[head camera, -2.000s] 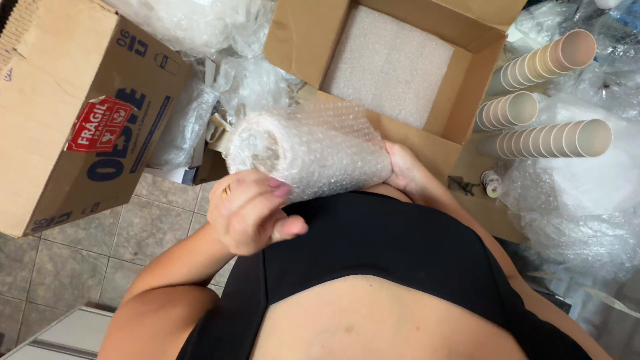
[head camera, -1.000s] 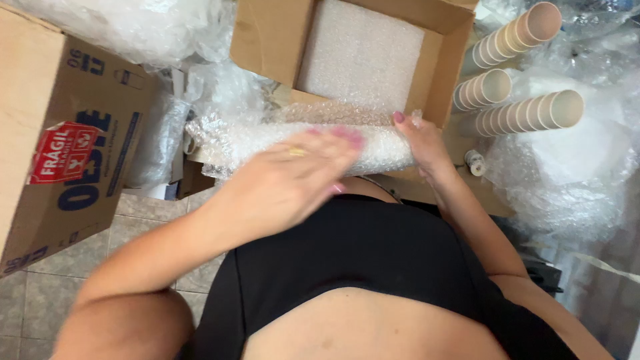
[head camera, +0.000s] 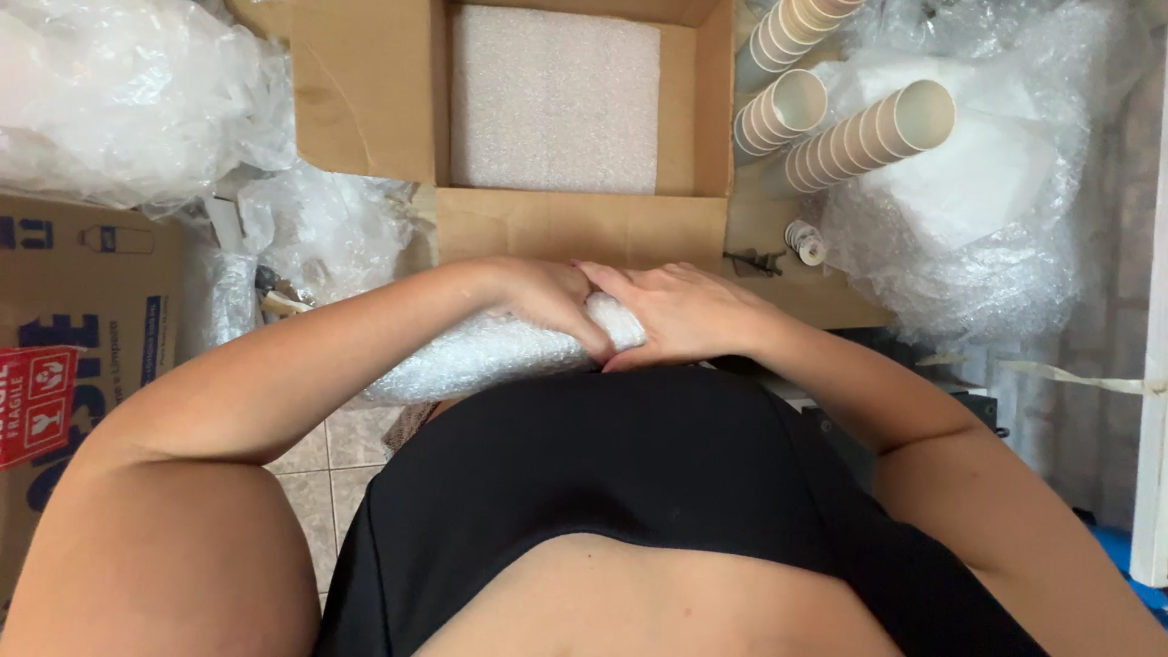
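A roll-shaped bundle of bubble wrap (head camera: 493, 356) lies across the front of my body, close against the black top. My left hand (head camera: 684, 310) is closed around the bundle's right end. My right hand (head camera: 552, 301) grips it from above just beside the left, and the two hands touch. The bundle's far side is hidden by my right hand and forearm. Whatever the wrap may enclose cannot be seen. Beyond the hands stands an open cardboard box (head camera: 691, 109) with a white foam or bubble-wrap sheet (head camera: 557, 100) inside.
Several stacks of paper cups (head camera: 849, 141) stand right of the box, beside a small spool (head camera: 807, 245) and a heap of bubble wrap (head camera: 985, 182). More clear plastic wrap (head camera: 137, 100) is piled at the far left. A large printed carton (head camera: 91, 274) bears a red fragile label.
My right hand has moved right along the bundle to its right end, beside my left hand. The loose wrap seen at the bundle's far side earlier no longer shows. The view has shifted right.
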